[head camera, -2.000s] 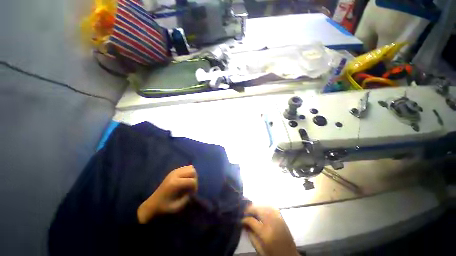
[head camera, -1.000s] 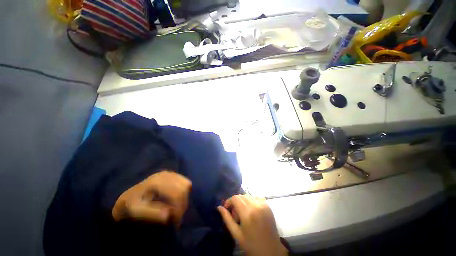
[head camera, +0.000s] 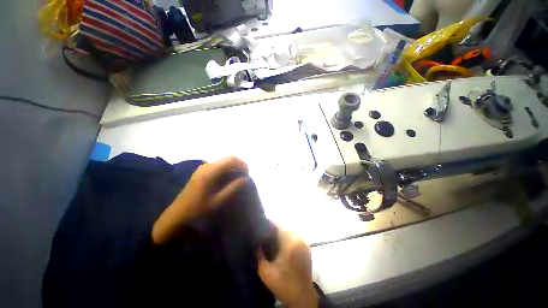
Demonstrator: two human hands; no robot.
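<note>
A dark navy garment (head camera: 120, 222) lies heaped at the left front of the white machine table. My left hand (head camera: 207, 192) is on its upper part with the fingers bent over the cloth, closed on a fold. My right hand (head camera: 287, 264) grips the garment's right edge near the table's front, with cloth between thumb and fingers. Both hands are bare. The sewing machine head (head camera: 396, 129) is to the right, and the cloth is apart from its needle area (head camera: 363, 201), which is partly lost in lamp glare.
Behind are a dark green case (head camera: 177, 75), white strips (head camera: 240, 69), a clear tray (head camera: 348, 45), a striped bag (head camera: 123, 30) and a yellow basket (head camera: 441, 45). A slim metal tool (head camera: 413, 203) lies on the machine bed. A grey wall (head camera: 42, 144) is at left.
My left hand has moved up and forward over the garment and is on its upper edge. My right hand has shifted slightly left, still holding the edge. The camera view has shifted.
</note>
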